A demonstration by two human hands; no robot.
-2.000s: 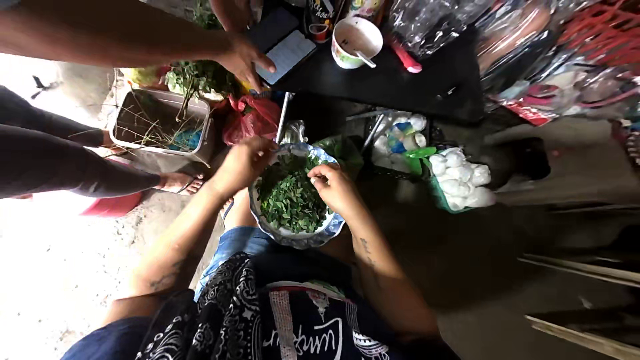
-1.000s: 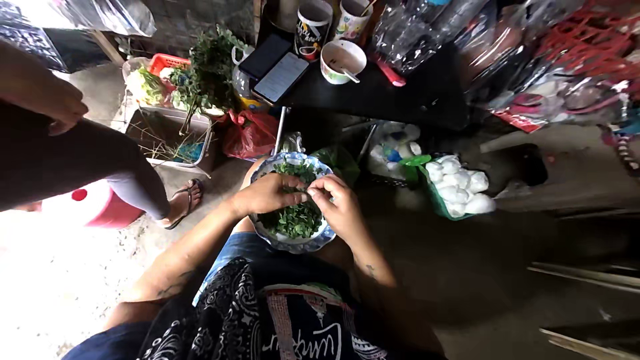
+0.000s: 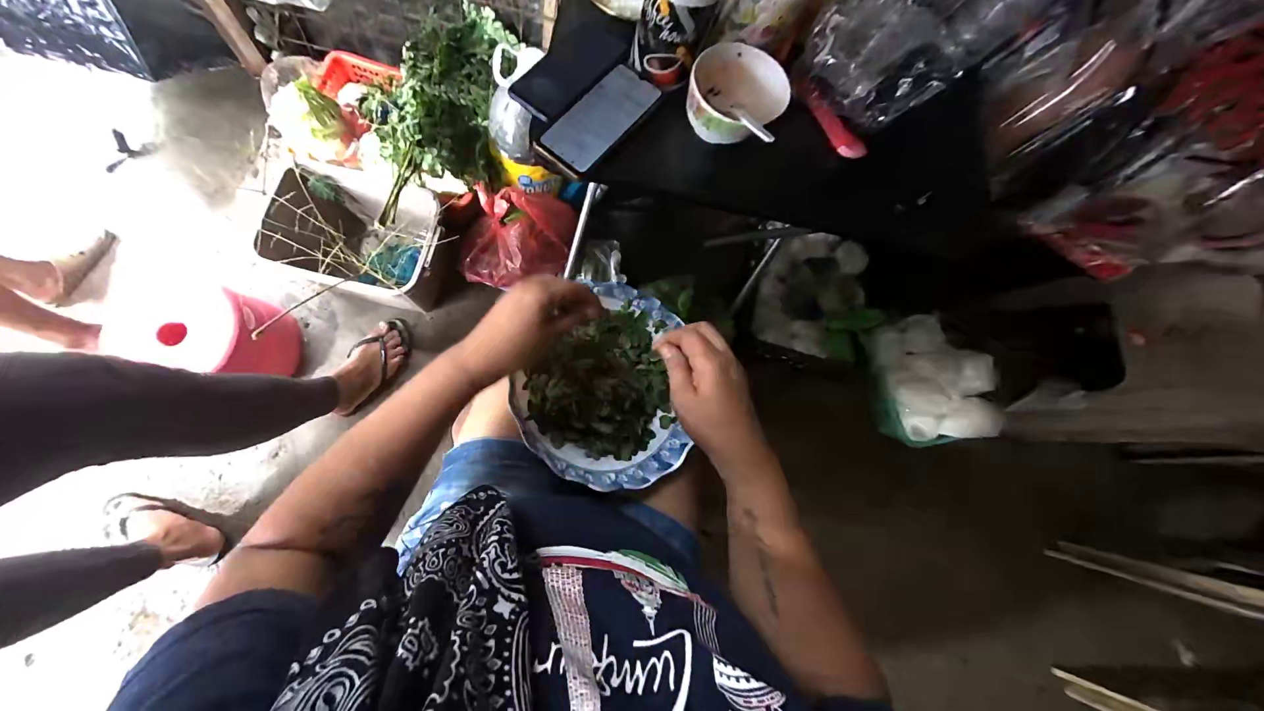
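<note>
A blue-and-white scalloped plate (image 3: 614, 472) rests on my lap, heaped with small green leaves (image 3: 597, 395). Over its upper left edge is my left hand (image 3: 538, 321), blurred, with the fingers curled inward; whether it holds a stem cannot be told. At the plate's right rim, my right hand (image 3: 706, 380) has its thumb and index finger pinched together beside the leaves. Any sprig between those fingertips is too small to make out.
A black table (image 3: 839, 188) ahead carries two phones (image 3: 600, 120), a paper bowl with a spoon (image 3: 736, 94) and plastic bags. Left are a red plastic bag (image 3: 518, 237), a bin of stems (image 3: 346, 281), leafy greens (image 3: 444, 94), a pink stool (image 3: 262, 336) and another person's feet (image 3: 375, 365).
My left hand has moved left from the middle of the plate, where it was near my right hand a second ago. The other person's arm, over the table two seconds ago, is gone from there.
</note>
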